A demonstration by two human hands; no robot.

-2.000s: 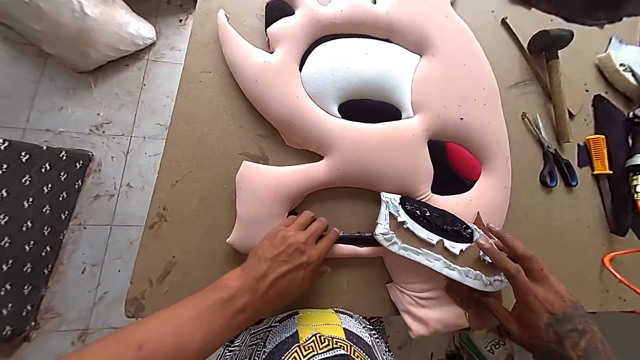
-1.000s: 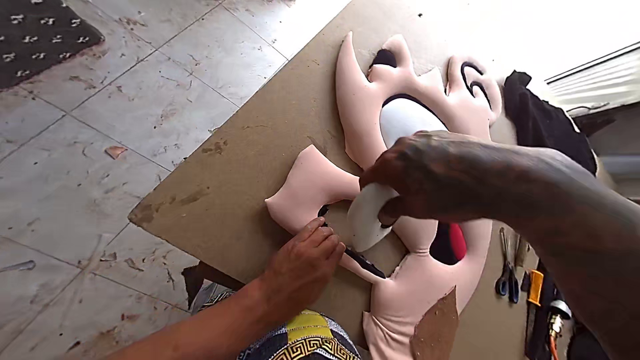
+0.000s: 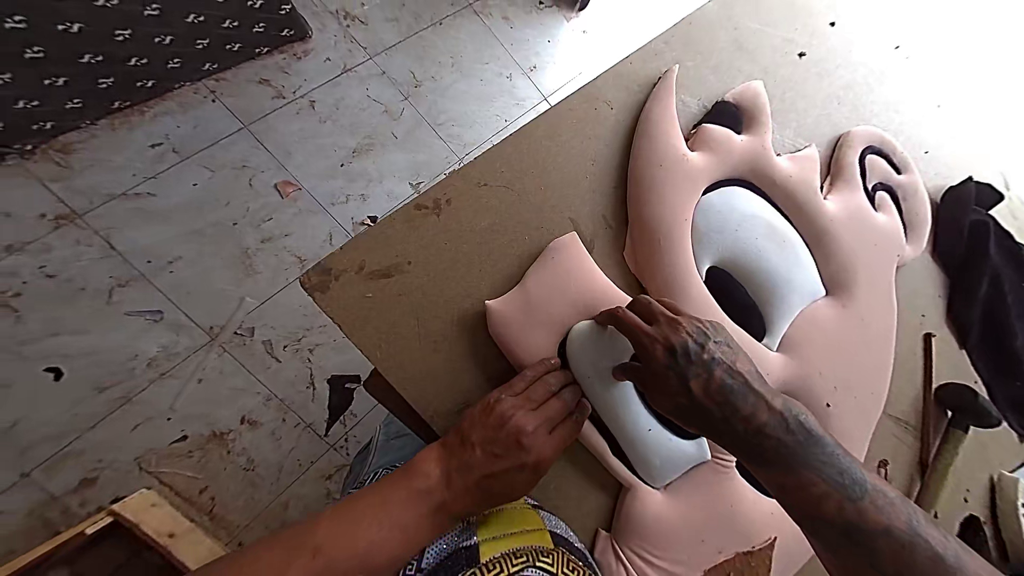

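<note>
A padded cartoon face panel covered in pink fabric (image 3: 852, 352) lies on the brown work board. One white padded eye piece with a black pupil (image 3: 756, 240) sits in its upper socket. A second white padded eye piece (image 3: 620, 392) lies in the lower socket, its dark pupil partly hidden under my right hand. My right hand (image 3: 680, 360) rests on that piece, thumb and fingertips at its upper end and edge. My left hand (image 3: 520, 424) has its fingertips pressed at the piece's left edge, beside the black rim of the socket.
The brown board (image 3: 448, 264) ends at a corner on the left, above the tiled floor (image 3: 152, 232). A mallet (image 3: 952, 432), a thin stick (image 3: 926, 400) and black cloth (image 3: 980, 264) lie at right. A wooden frame (image 3: 152, 528) stands at lower left.
The white eye piece, earlier lying with its underside up near my right hand, is now face up in the lower socket. My right hand has moved onto it. The view has turned.
</note>
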